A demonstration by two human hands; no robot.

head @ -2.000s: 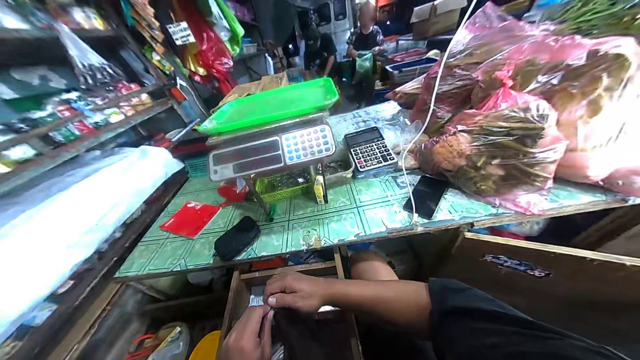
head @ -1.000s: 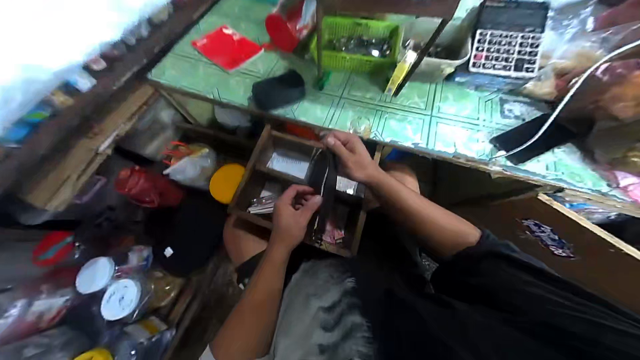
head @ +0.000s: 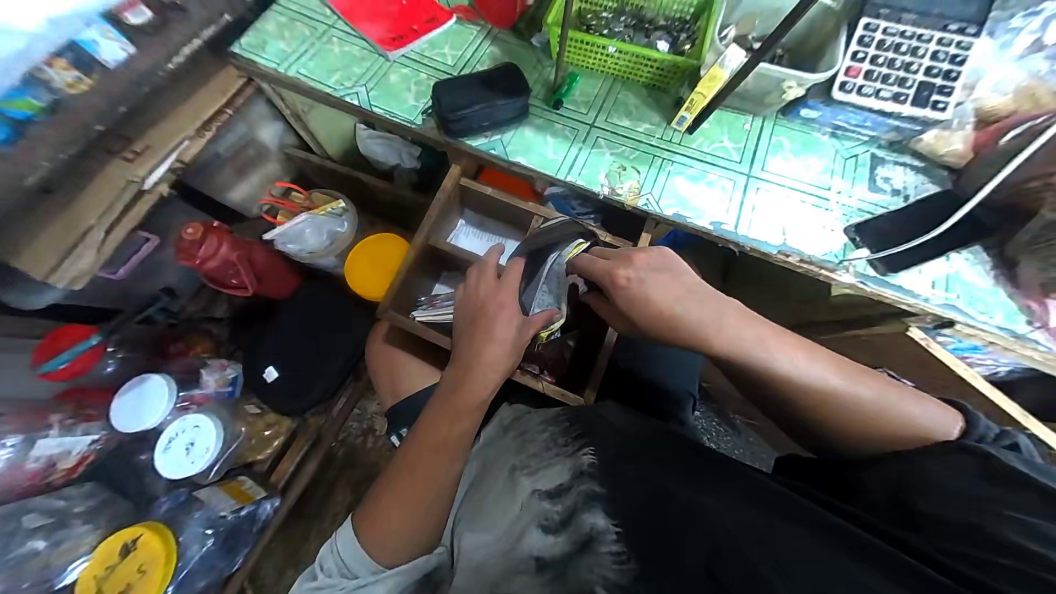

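My left hand [head: 493, 318] holds the near left side of a dark zippered pouch [head: 546, 247] with a grey lining, its mouth spread apart. My right hand [head: 639, 285] is at the pouch's right edge, its fingertips partly hidden inside or behind it. The pouch is over an open wooden drawer [head: 429, 227] with several compartments. White papers [head: 478, 237] lie in the far left compartment, and a stack of papers or notes [head: 435, 307] in the near left one. What the pouch holds cannot be made out.
On the green tiled counter [head: 569, 148] are a small black case [head: 481, 99], a green basket of coins [head: 631, 41], a calculator [head: 907, 66] and a black phone [head: 916, 231]. Left of the drawer stand a red jug [head: 235, 260], a yellow lid [head: 376, 266] and lidded jars [head: 188, 445].
The dark pouch, held long and narrow over the drawer a second ago, now has its mouth spread. My right hand has moved down to its right edge. The view has tipped down since two seconds ago.
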